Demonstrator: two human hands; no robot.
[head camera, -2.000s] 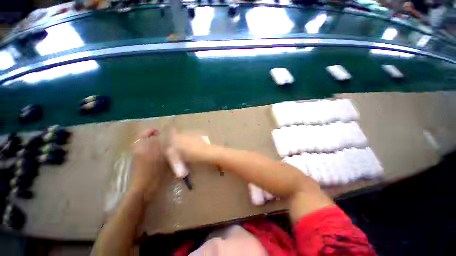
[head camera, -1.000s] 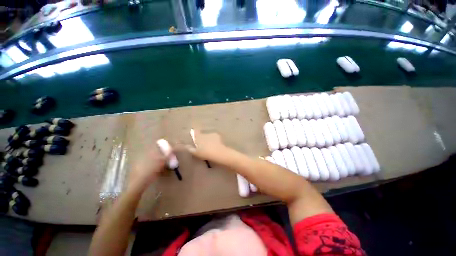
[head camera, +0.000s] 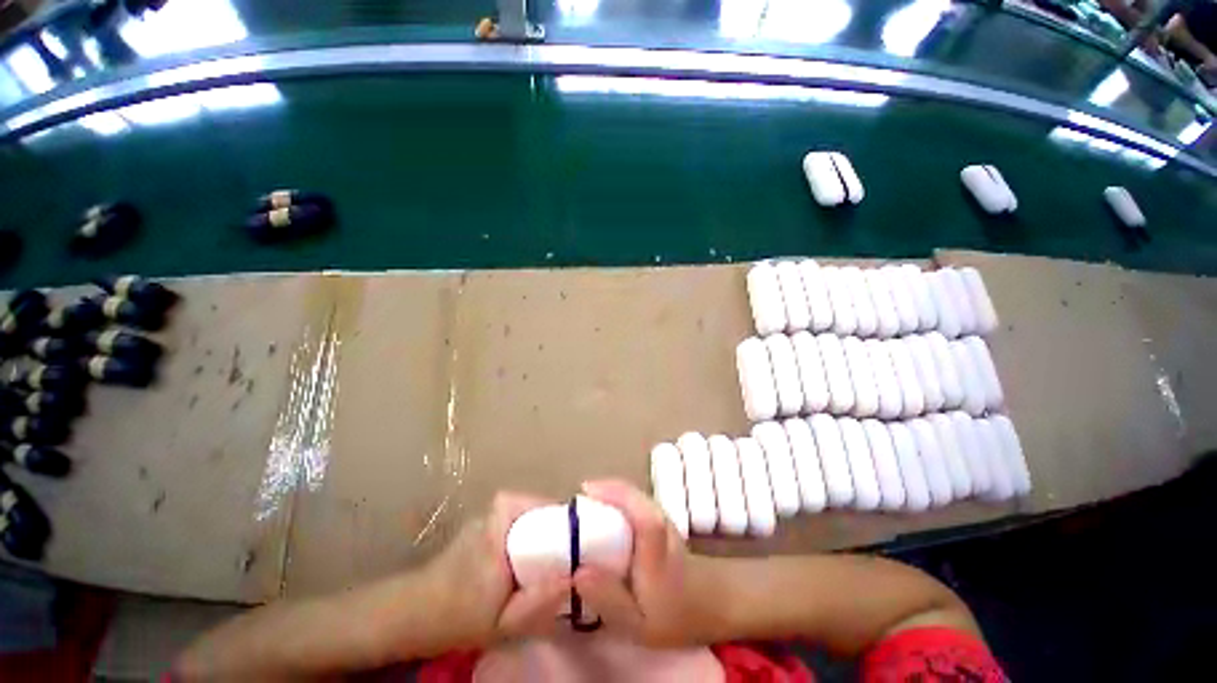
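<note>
My left hand (head camera: 483, 587) and my right hand (head camera: 654, 574) hold a pair of white covered units (head camera: 538, 544) side by side, low and close to my body at the bottom centre. A dark line runs between the two white oblongs, with a small black cord end (head camera: 583, 622) at the bottom. My thumbs press on the lower part of the pair. White covers (head camera: 874, 376) lie in three tight rows on the cardboard to the right. Black cores (head camera: 54, 387) with tan bands are heaped at the far left.
The brown cardboard (head camera: 587, 360) covers the bench, with glossy clear tape (head camera: 302, 427) at left centre. Beyond it, the green conveyor belt (head camera: 534, 187) carries black pairs (head camera: 291, 216) at left and white pairs (head camera: 833, 179) at right. A person's arm shows at the far top right.
My hands have come together and moved down towards my body. The white units, earlier apart, are now held as one pair. Items on the belt have shifted slightly.
</note>
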